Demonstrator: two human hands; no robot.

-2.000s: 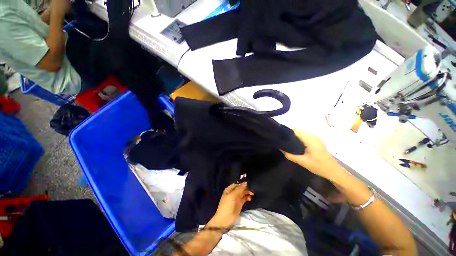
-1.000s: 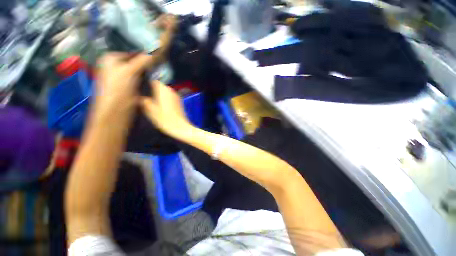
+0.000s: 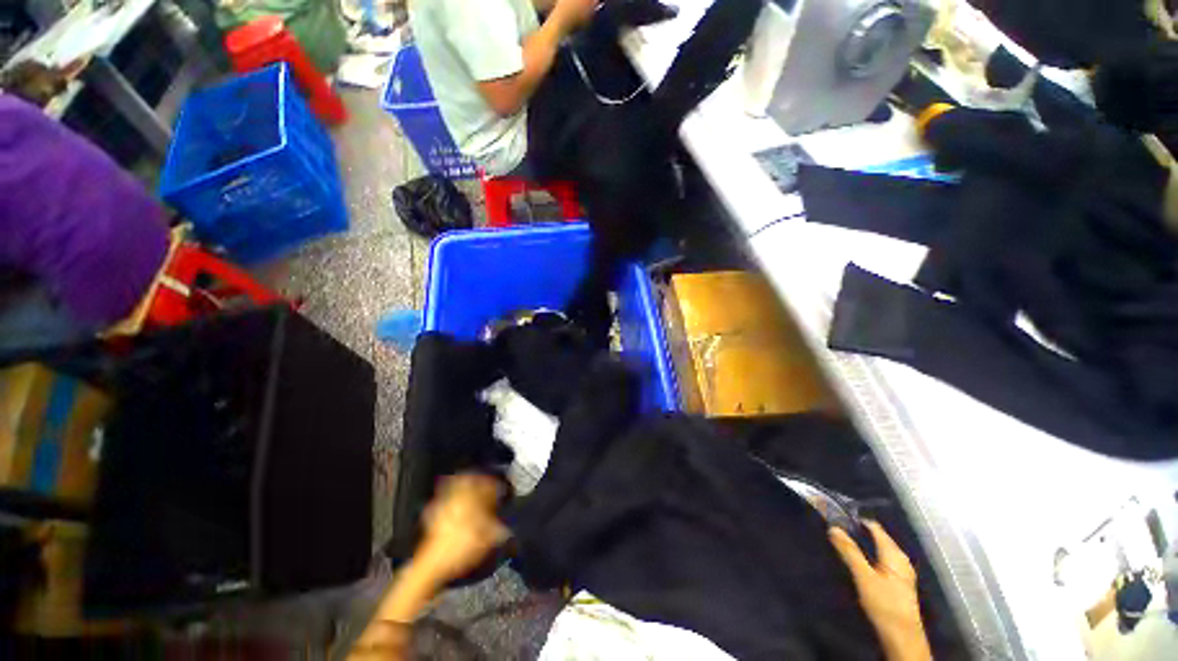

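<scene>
A black garment (image 3: 698, 529) lies spread over my lap, partly over the blue plastic bin (image 3: 497, 245). My left hand (image 3: 463, 523) is blurred and closed on the garment's left edge, beside the bin. My right hand (image 3: 885, 581) is at the garment's right side near the table edge, with thumb and fingers on black cloth. No tool can be made out in either hand. Black and white pieces show inside the bin.
More black garments (image 3: 1033, 258) lie on the white table (image 3: 807, 278) at right. A cardboard box (image 3: 743, 342) stands between bin and table. A large black box (image 3: 310, 452), a blue crate (image 3: 246, 149) and red stools are at left. A person in pale green (image 3: 465, 71) sits ahead.
The view has turned left, showing more floor. My hands were together, raised at the left with the garment; now they are lower and far apart, with the garment spread between them.
</scene>
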